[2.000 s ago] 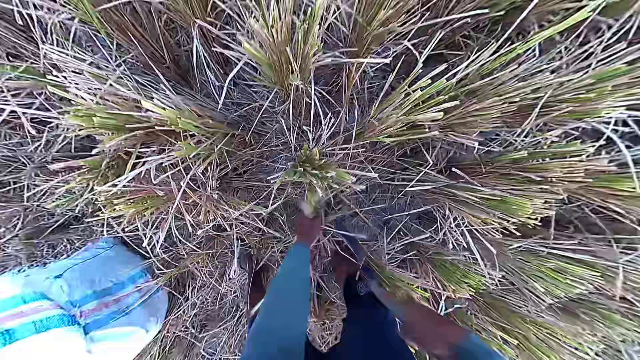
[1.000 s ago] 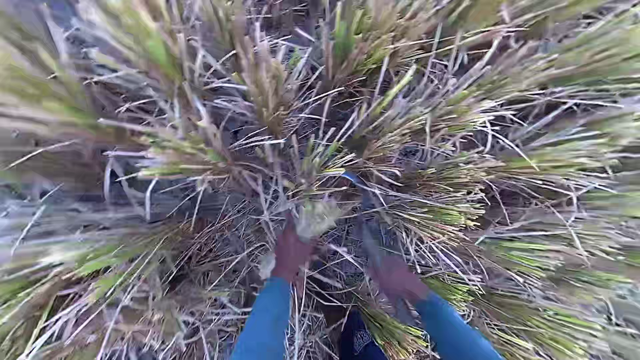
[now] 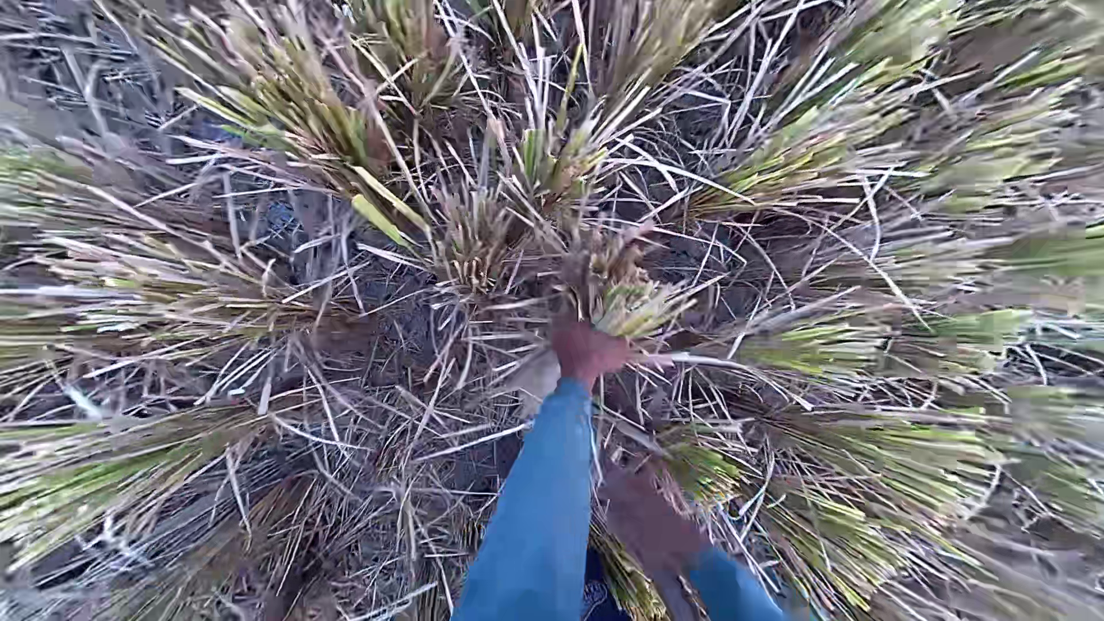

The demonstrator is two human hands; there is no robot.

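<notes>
My left hand (image 3: pixel 588 349), at the end of a blue sleeve, is closed around a tuft of cut stubble stalks (image 3: pixel 640 306) near the middle of the head view. Lower and to the right, my right hand (image 3: pixel 651 522) is badly blurred. A dark, narrow shape runs beside it, but what that hand holds cannot be made out. Green and straw-coloured stubble surrounds both hands.
Clumps of cut stubble (image 3: pixel 310 121) stand on all sides, with dry straw (image 3: pixel 362 483) strewn over the dark soil between them. Part of dark clothing (image 3: pixel 597 595) shows at the bottom edge.
The view has shifted over the field, and the white and blue woven sack seen two seconds ago is out of view. My right hand now sits lower relative to my left hand than one second ago.
</notes>
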